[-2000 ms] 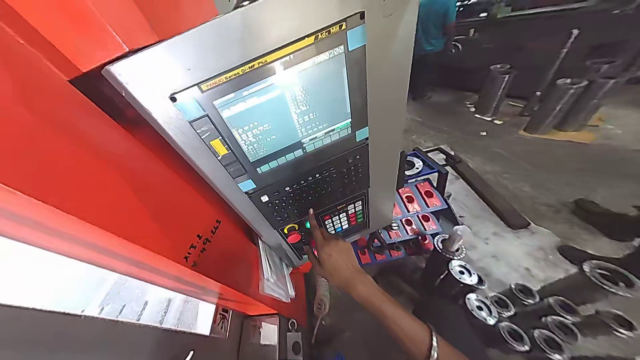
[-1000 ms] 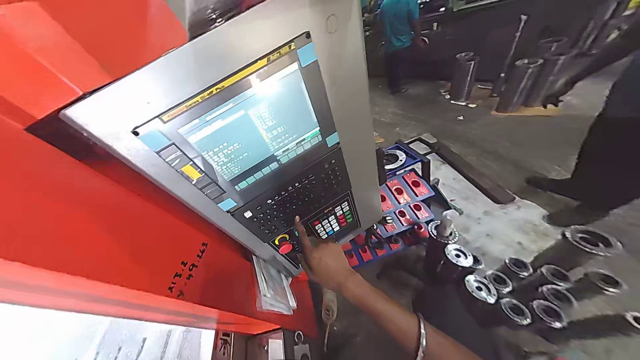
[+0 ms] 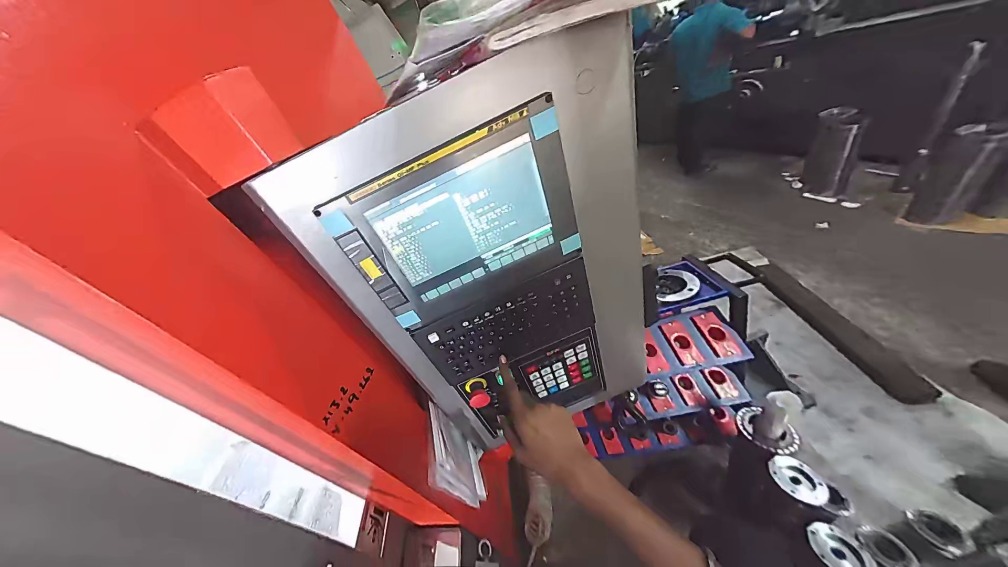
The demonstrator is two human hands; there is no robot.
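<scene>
My right hand (image 3: 543, 437) reaches up from the bottom right to a CNC control panel (image 3: 610, 236), its index finger extended at the lower edge of the black keyboard (image 3: 504, 323). Whether the fingertip touches a key cannot be told. Nothing is held in it. Just left of the finger sit a red emergency stop button (image 3: 479, 398) with a yellow collar and a small green-lit button (image 3: 499, 379). To the right lies a keypad (image 3: 559, 372) with white, red and green keys. The lit screen (image 3: 465, 216) above shows lines of text. My left hand is out of view.
A red machine enclosure (image 3: 157, 260) fills the left, with papers (image 3: 455, 457) in a holder beside the panel. Right of the panel stands a rack with red tool holders (image 3: 683, 342). Flanged metal cylinders (image 3: 799, 480) stand at lower right. A person in a teal shirt (image 3: 705, 55) stands farther back.
The view has shifted. My right hand stays by the lower panel with its index finger extended. A dark figure and arm at the right edge one second ago are no longer in view.
</scene>
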